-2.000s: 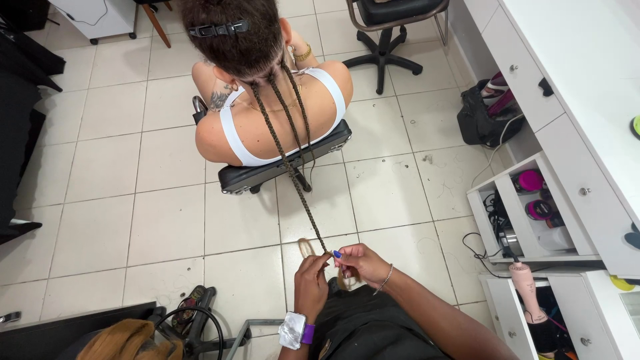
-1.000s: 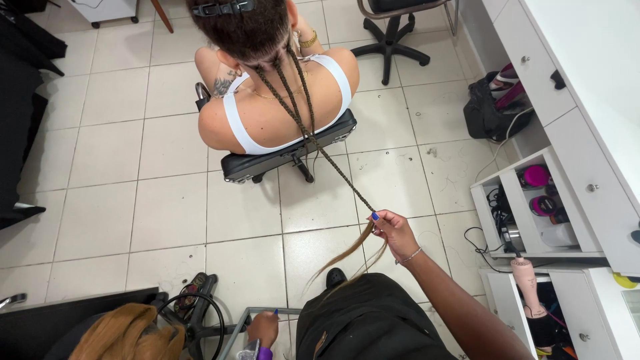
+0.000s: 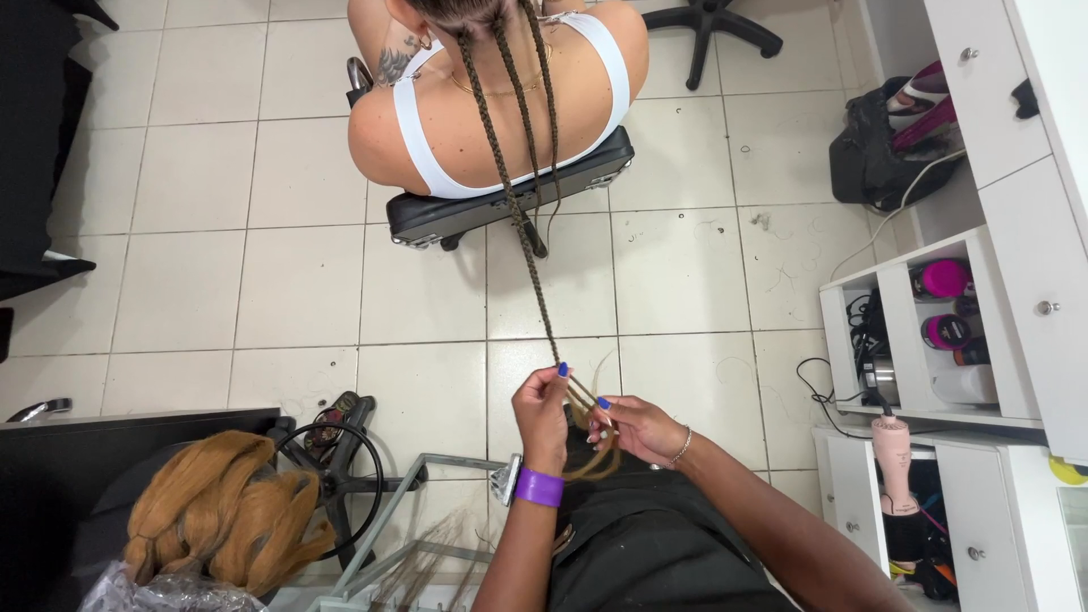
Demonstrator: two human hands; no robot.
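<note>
A person in a white strappy top sits with their back to me, several thin braids hanging down it. The longest braid [image 3: 515, 204] runs taut toward me. My left hand [image 3: 542, 416], with a purple wristband [image 3: 538, 487] and blue nails, pinches this braid near its lower end. Just right of it, my right hand [image 3: 639, 427], with a thin bracelet [image 3: 682, 445] at the wrist, holds strands of the loose hair below the braid. Lighter brown hair ends [image 3: 595, 466] curl beneath my fingers. The other braids [image 3: 548, 110] lie on the person's back.
Bundles of golden-brown hair [image 3: 208, 510] lie on a dark seat at lower left, beside a metal-framed rack [image 3: 382, 527]. The person's black chair [image 3: 510, 189] is ahead. White cabinets [image 3: 1016, 306] line the right, with jars on shelves and a pink hair tool [image 3: 892, 463].
My left hand has come up from the rack at lower left and now grips the braid. A second ago only my right hand held the braid. The view has shifted.
</note>
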